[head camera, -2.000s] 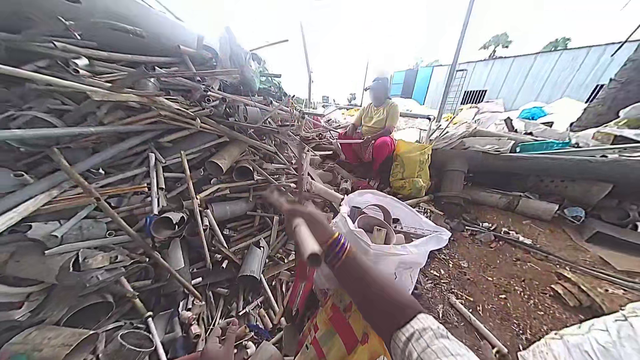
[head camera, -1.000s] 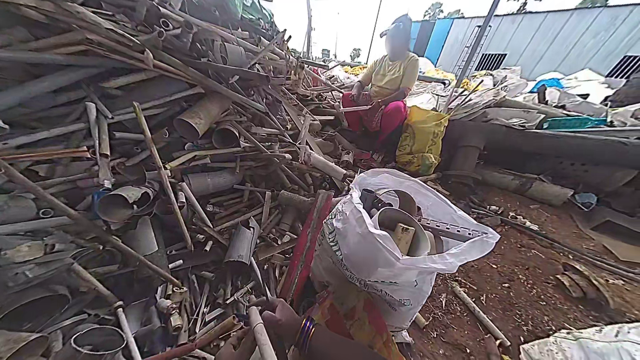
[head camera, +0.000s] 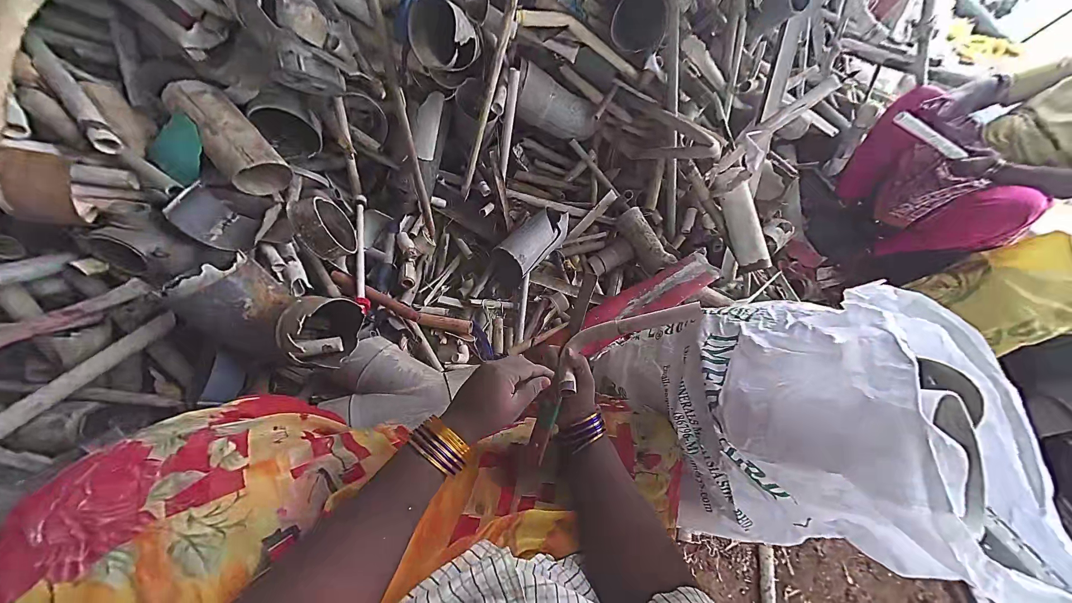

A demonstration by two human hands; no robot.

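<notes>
My right hand (head camera: 576, 389), with purple bangles, is closed around a bent pale plastic pipe (head camera: 645, 322). The pipe's short end points down between my hands and its long end reaches right over a white sack. A dark narrow strip (head camera: 579, 306), possibly a blade, runs upright by the pipe; its lower part passes between my wrists. My left hand (head camera: 498, 394), with gold bangles, is curled beside the pipe, its fingertips close to my right hand; what it grips is hidden. Both hands are above my red and yellow patterned cloth (head camera: 243, 486).
A heap of scrap pipes (head camera: 536, 100) rises ahead and left. The white woven sack (head camera: 804, 402), holding pipe pieces, stands at my right. Beyond it a person in pink trousers (head camera: 938, 184) sits holding a pale pipe piece (head camera: 930, 134), beside a yellow bag (head camera: 1005, 285).
My right hand has come back from over the heap to my lap, and both hands are now together there. The view has tilted down and to the left.
</notes>
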